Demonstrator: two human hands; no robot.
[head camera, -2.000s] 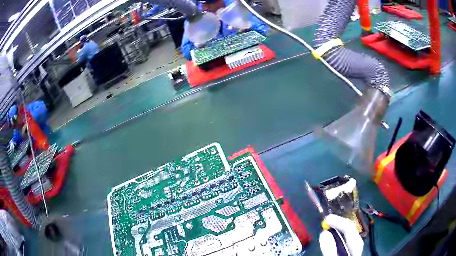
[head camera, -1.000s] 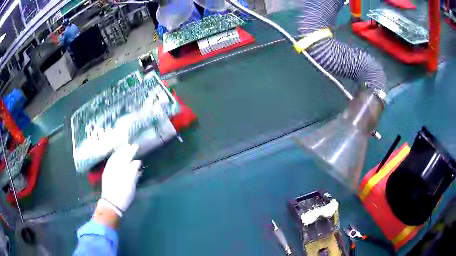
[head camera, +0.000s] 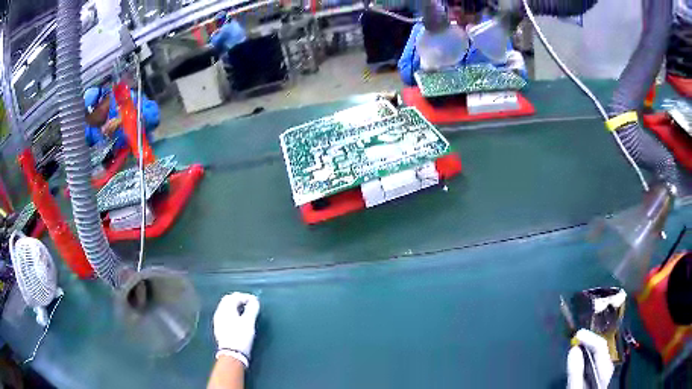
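Observation:
The green circuit board (head camera: 364, 148) lies on a red carrier (head camera: 334, 213) on the conveyor, ahead of me, with a white ribbed block (head camera: 401, 185) under its near side. My left hand (head camera: 235, 327), in a white glove, is over the bench below the board and apart from it. Its fingers are curled in; no held thing can be made out. My right hand (head camera: 592, 361), also white-gloved and cut off by the bottom edge, is shut on the soldering iron (head camera: 574, 340) beside the iron stand (head camera: 607, 308).
Fume cones hang at left (head camera: 161, 311) and right (head camera: 630, 237). A white fan (head camera: 34, 270) is far left. A red-orange block (head camera: 660, 304) stands at right. Other boards on red carriers lie at left (head camera: 133, 182) and behind (head camera: 470, 80). People in blue sit beyond the conveyor.
My left hand has left the board and drawn back over the bench. My right hand, out of view a second ago, now grips the iron. The view has swung left.

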